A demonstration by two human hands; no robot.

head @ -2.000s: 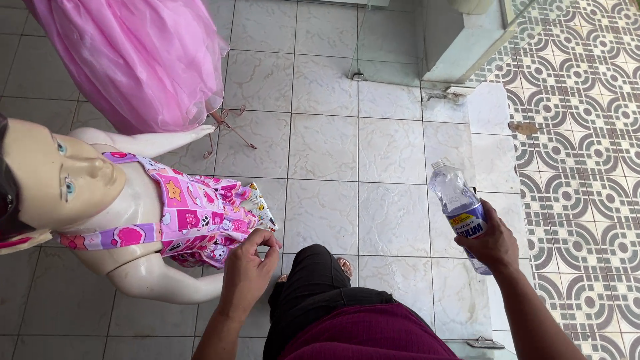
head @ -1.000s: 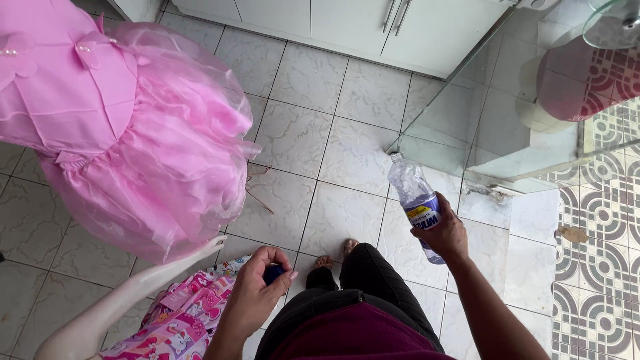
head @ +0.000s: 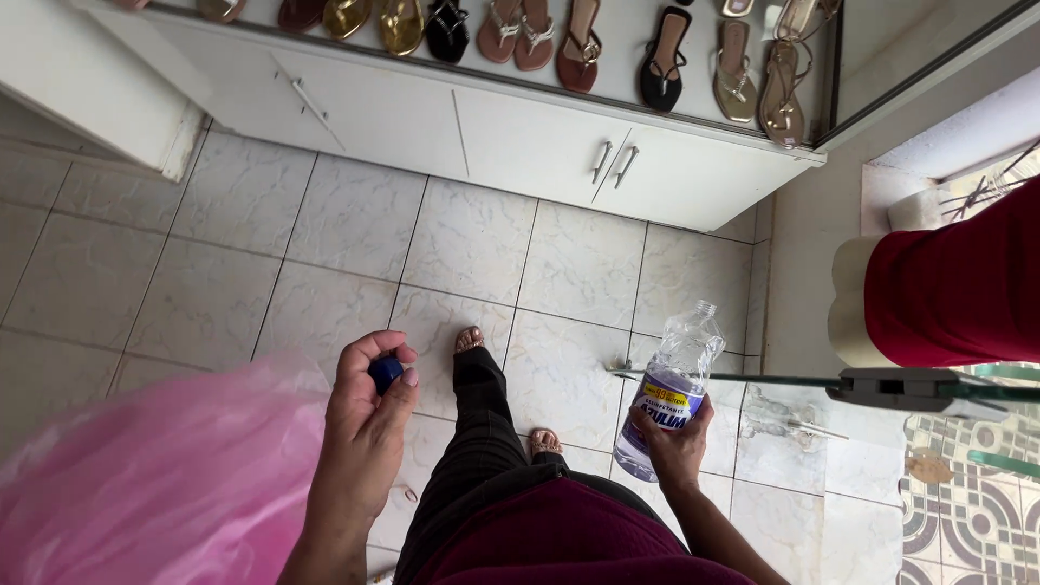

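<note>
My left hand (head: 370, 414) holds a dark blue bottle cap (head: 385, 374) between thumb and curled fingers. In my right hand (head: 674, 443) is a clear plastic bottle (head: 670, 382) of disinfectant with a purple label, gripped around its lower part. Its mouth is uncapped and points up and away from me, and the bottle leans slightly to the right. A glass door edge (head: 764, 379) runs just beyond the bottle. The pink tulle dress (head: 171, 479) lies to the left of my left hand, close to the wrist.
Ahead stands a white cabinet (head: 528, 142) with metal handles; several sandals (head: 578, 49) sit on the shelf above it. A mannequin part in red cloth (head: 951, 292) is at the right, over the glass door's grey fitting (head: 910, 388). Patterned tiles (head: 967, 520) lie at lower right.
The view has swung towards the cabinet and sandals. The mannequin in the printed pinafore has left the view. Both hands stay raised, the bottle still in my right hand.
</note>
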